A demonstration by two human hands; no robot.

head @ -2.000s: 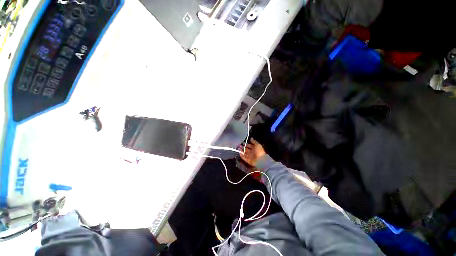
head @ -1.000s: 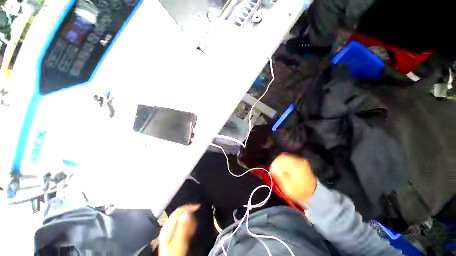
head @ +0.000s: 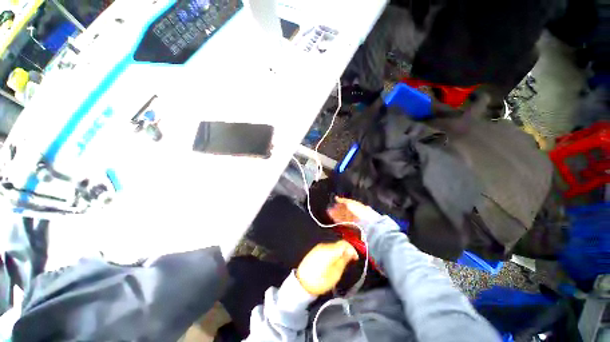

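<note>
My left hand (head: 326,267) is over my lap, fingers towards the right, blurred. My right hand (head: 351,212) is just beyond it, below the table's front edge. A bright red cloth or pouch (head: 353,235) shows between and beside the hands. Whether either hand holds it cannot be told; the fingertips are unclear. A white cable (head: 310,206) runs from the table edge past both hands to my lap. A smartphone (head: 234,139) lies on the white table (head: 194,214).
The white sewing machine head (head: 100,127) is at upper left. Dark fabric (head: 107,294) hangs over the table's near end. A large dark cloth heap (head: 461,174) lies at right, with blue plastic bins (head: 409,100) and a red crate (head: 583,159) around it.
My left hand has come into view and moved right to beside my right hand. My right hand moved down, then back up-left. The view has shifted, showing more of the machine and the right side.
</note>
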